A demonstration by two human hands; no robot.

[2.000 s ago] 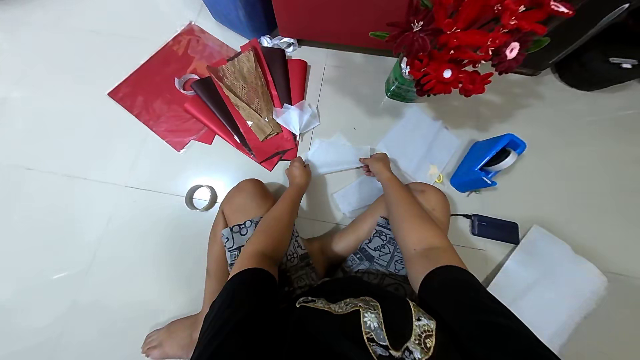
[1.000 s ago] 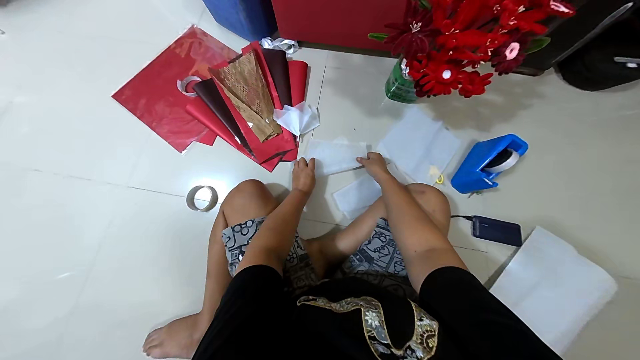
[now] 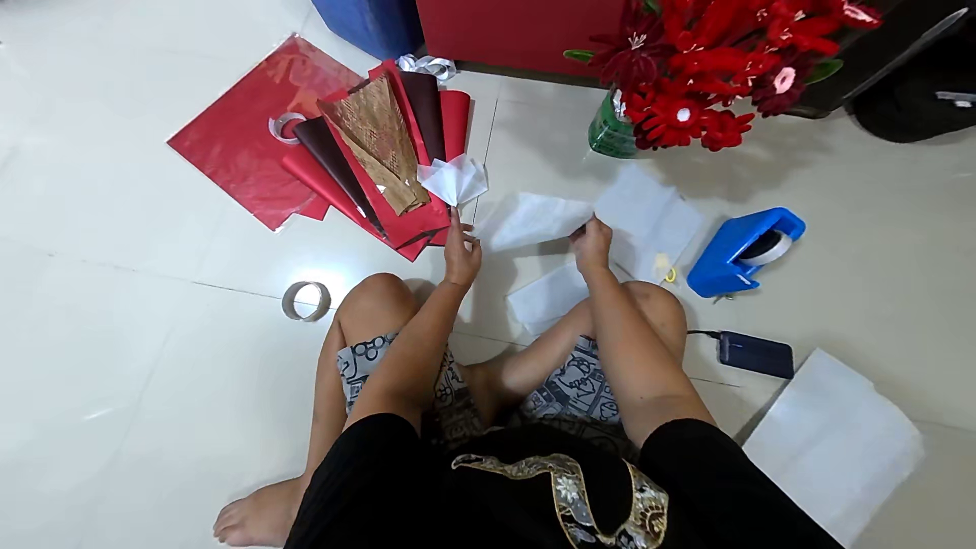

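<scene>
Between my hands a white sheet of thin paper is raised off the floor. My right hand pinches its right corner. My left hand is at the sheet's left, its fingers spread near the lower tip of a pleated white paper fan; whether a finger touches the fan I cannot tell. That fan lies at the edge of red wrapping paper, dark rolled paper and brown honeycomb paper. Other white sheets lie right of my right hand, and one lies below it.
A blue tape dispenser, a yellow-handled item and a dark power bank are to the right. Red fuzzy flowers stand in a green container. A tape roll is by my left knee. More white sheets lie lower right.
My left hand has let go of the white sheet's left side and moved up toward the pleated fan. The sheet, held level by both hands before, now hangs from my right hand's side.
</scene>
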